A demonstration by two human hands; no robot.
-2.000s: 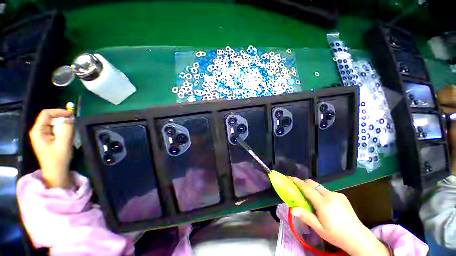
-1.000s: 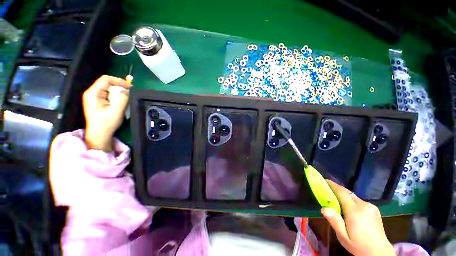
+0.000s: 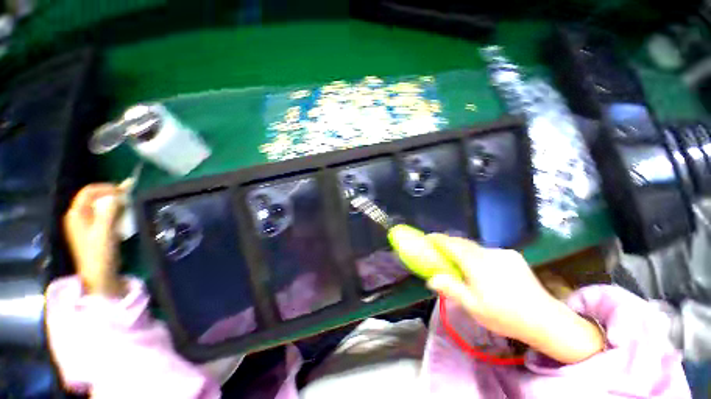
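A black foam tray (image 3: 296, 318) holds several dark phone back covers (image 3: 209, 273), each with a rounded camera area at its top end. My right hand (image 3: 487, 284) is shut on the lime-green handle of a hand tool (image 3: 421, 251). Its metal shaft points at the camera area (image 3: 355, 187) of the middle cover; contact cannot be told through the blur. My left hand (image 3: 95, 230) is raised by the tray's left edge, fingers closed around a thin swab (image 3: 127, 185) with a pale tip.
A white bottle (image 3: 173, 144) with its lid open stands behind the tray's left end. A pile of small yellow-white and blue rings (image 3: 355, 117) lies behind the tray. Clear strips (image 3: 557, 160) lie to the right. More trays stand left (image 3: 70, 148) and right (image 3: 604, 117).
The whole view has shifted and tilted with the head and is now blurred. The tool remains over the middle cover, and my left hand still holds the swab.
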